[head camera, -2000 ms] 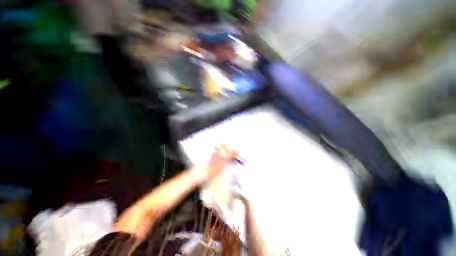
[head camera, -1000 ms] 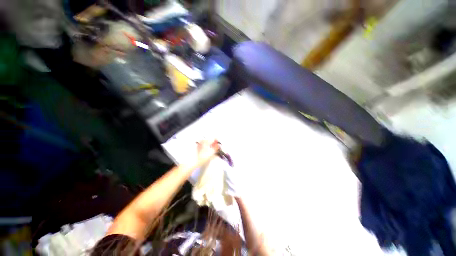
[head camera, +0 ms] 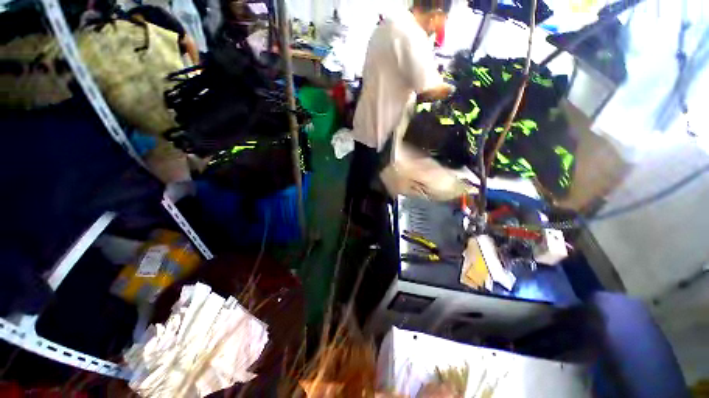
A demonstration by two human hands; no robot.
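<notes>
A loose pile of cream fabric pieces lies at the lower left, with its strips fanned and overlapping. The near end of the white table shows at the bottom right of centre. A small blurred skin-toned patch at the bottom edge over the table may be part of my left hand, cut off by the frame and crossed by hair strands. What it holds cannot be seen. My right hand is not in view.
A person stands beyond, beside dark garments with bright green parts. A cluttered grey cabinet top is behind the table. The blue-purple padded arm is at right. White slotted metal bars cross the left.
The view has swung up and left. The table has dropped to the bottom edge, and my hands and the cream cloth they held have mostly or fully left the picture. The room beyond now shows.
</notes>
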